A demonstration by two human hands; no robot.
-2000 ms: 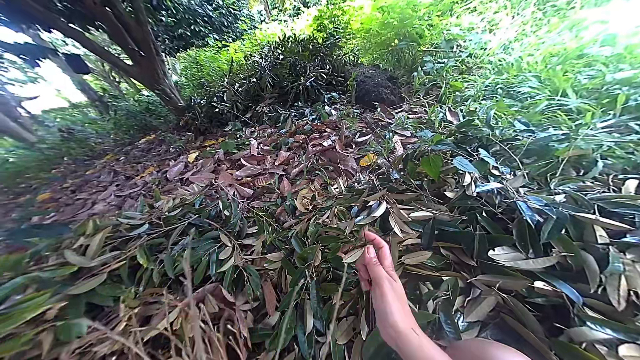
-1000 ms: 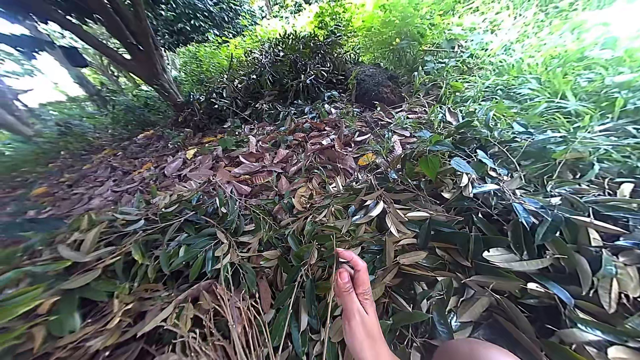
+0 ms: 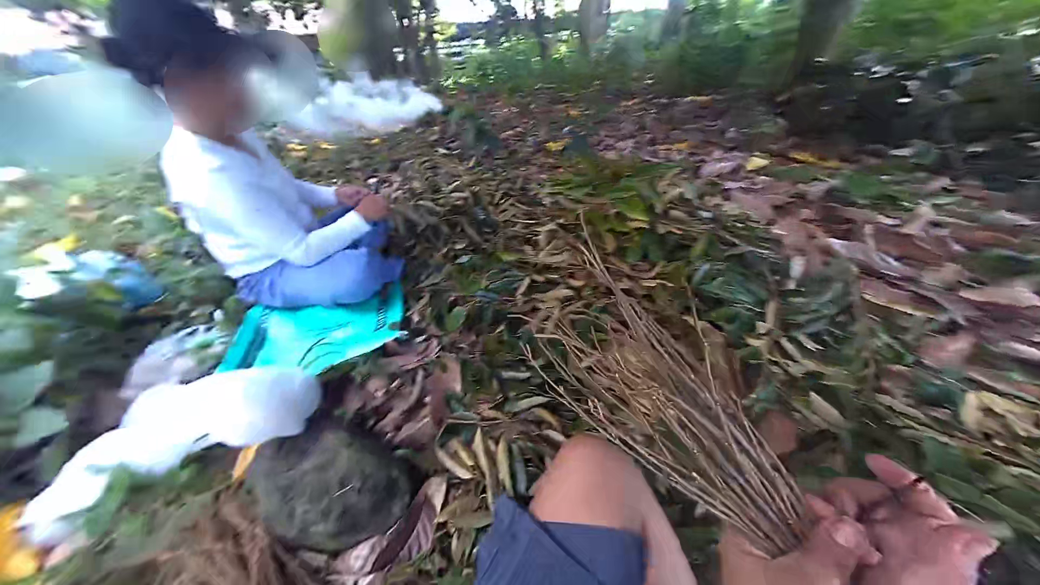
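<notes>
A bundle of thin dry brown twigs (image 3: 682,414) fans out toward the upper left from my hands at the lower right. My left hand (image 3: 772,556) is closed around its narrow lower end. Close against the left fingers is my right hand (image 3: 926,520), blurred, with some fingers raised; whether it pinches anything cannot be told. Below the twigs, my bent knee (image 3: 593,471) shows above dark blue shorts. Fallen leaves (image 3: 504,309), brown and green, lie beneath and around the bundle.
Another person (image 3: 260,211) sits at the left on a turquoise sheet (image 3: 317,329), hands together in front. A rounded dark rock (image 3: 333,487) and a white plastic bag (image 3: 227,406) lie near my knee. Pale smoke (image 3: 366,104) hangs behind, with tree trunks beyond.
The view has swung far, bringing the seated person, the rock and the twig bundle into sight. Earlier, one hand was visible low over the leaves; now both hands show.
</notes>
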